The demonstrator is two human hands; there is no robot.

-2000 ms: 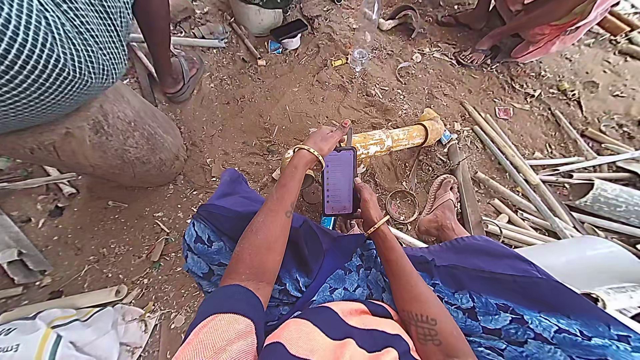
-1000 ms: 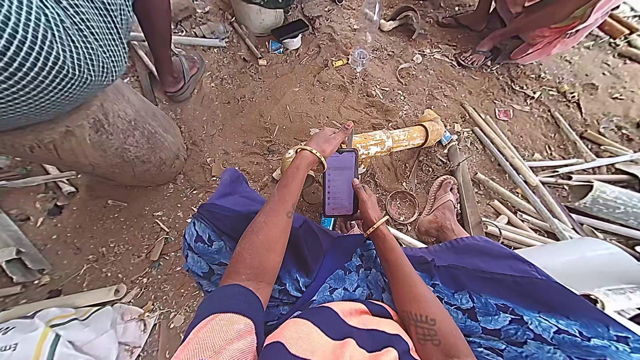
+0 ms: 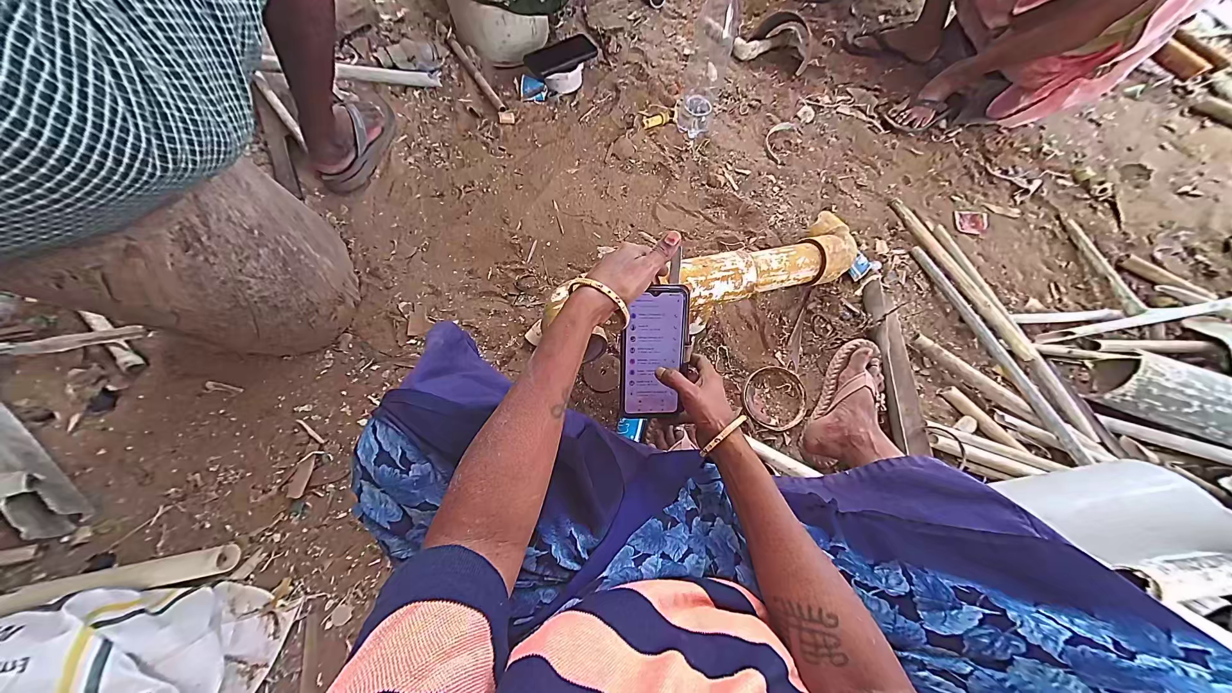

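A smartphone (image 3: 654,351) with a lit screen showing a list stands upright in front of me. My right hand (image 3: 701,393) holds its lower right edge, the thumb over the lower screen. My left hand (image 3: 635,269) is at the phone's upper left corner, fingers pointing right; its grip is partly hidden. A narrow grey strip (image 3: 675,265) shows between these fingers and the phone's top. Behind the phone lies a worn yellow pipe-like piece (image 3: 760,272). A thin ring (image 3: 775,397) lies on the ground right of my right hand.
Split bamboo strips (image 3: 1001,337) lie at the right, near my sandalled foot (image 3: 847,404). At the upper left a person sits on a log (image 3: 212,269); another person's hand and feet show at the upper right. A clear plastic bottle (image 3: 707,67) and a second phone (image 3: 560,56) are farther off.
My right thumb has moved left from the phone's edge onto the lower part of its screen. My left hand and the phone stay in about the same place.
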